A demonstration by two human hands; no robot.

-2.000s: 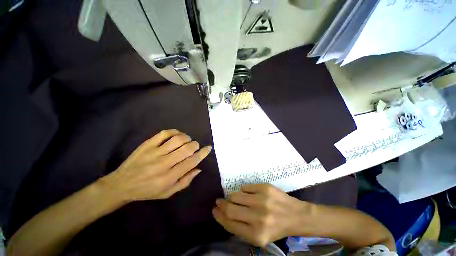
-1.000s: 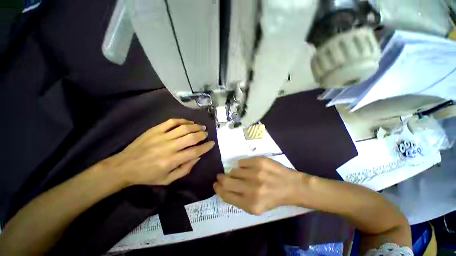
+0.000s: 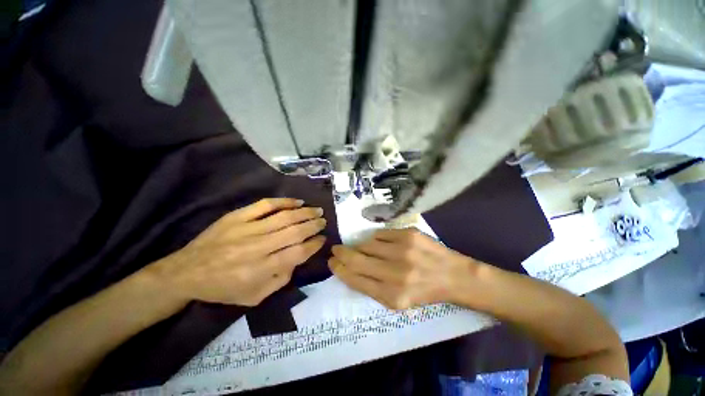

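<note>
A large dark cloth panel (image 3: 154,193) covers the table left of the needle. A tabbed end (image 3: 271,315) of dark cloth lies over the table's front. My left hand (image 3: 247,251) lies flat on the panel, fingers together, tips near its right edge. My right hand (image 3: 398,267) is bent with fingertips together at the panel's edge, below the presser foot (image 3: 342,186); it seems to pinch the edge. The cream-white machine head (image 3: 309,77) stands over the hands and partly hides the needle area.
Another dark panel (image 3: 491,220) lies right of the needle. A ribbed cream knob (image 3: 599,124) is at upper right, with white papers (image 3: 680,116) behind. A printed ruler (image 3: 309,336) runs along the front edge. A clear bag of small rings (image 3: 630,228) lies at the right end.
The view has moved closer to the machine head. Both hands are now nearer the presser foot, and the panel's tabbed end has come into view at the table's front.
</note>
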